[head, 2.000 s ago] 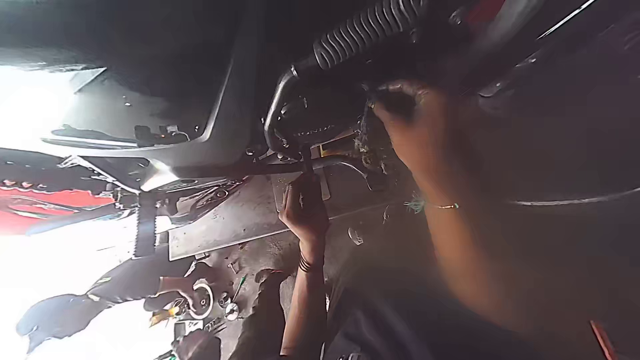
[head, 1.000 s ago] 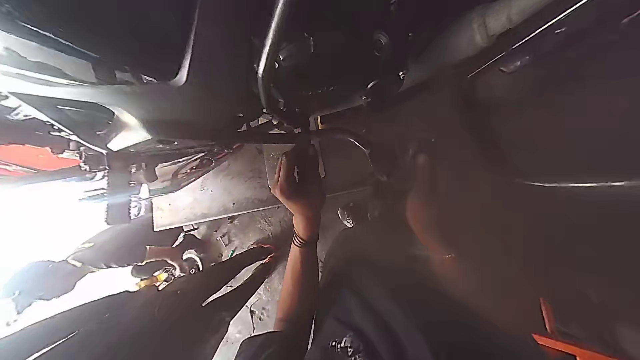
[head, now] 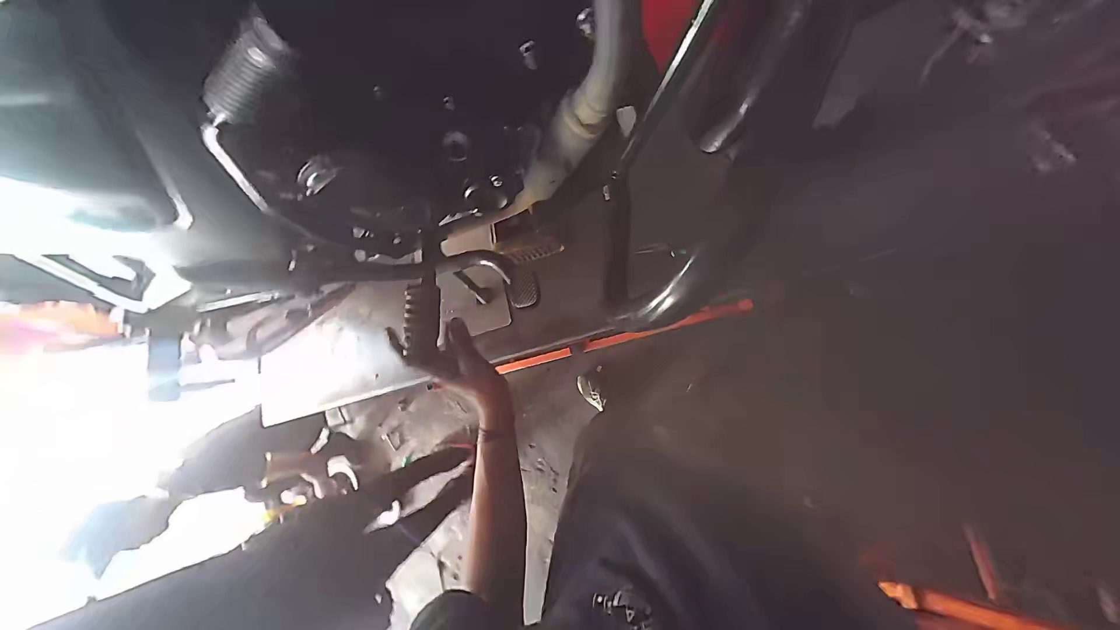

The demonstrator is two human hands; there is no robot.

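The underside of a motorcycle fills the upper part of the view. A ribbed black rubber footpeg [head: 422, 311] points down near the middle. My left hand [head: 455, 360] is at its lower end, thumb and fingers spread on either side; whether they touch it is unclear. Beside the peg, to the right, is a curved metal pedal lever [head: 477, 258] with a textured pad [head: 525, 289]. An exhaust pipe [head: 577, 122] runs above. My right hand is not visible.
A flat metal plate [head: 337, 350] lies beneath the motorcycle, with an orange bar [head: 538, 360] along its edge. A dark curved stand tube [head: 665, 302] is to the right. At lower left, another person's hands [head: 306, 477] are near the floor.
My left hand has loosened from its closed grip by the footpeg, and its fingers are now spread. My right hand, raised at the right earlier, has left the view. The view has shifted.
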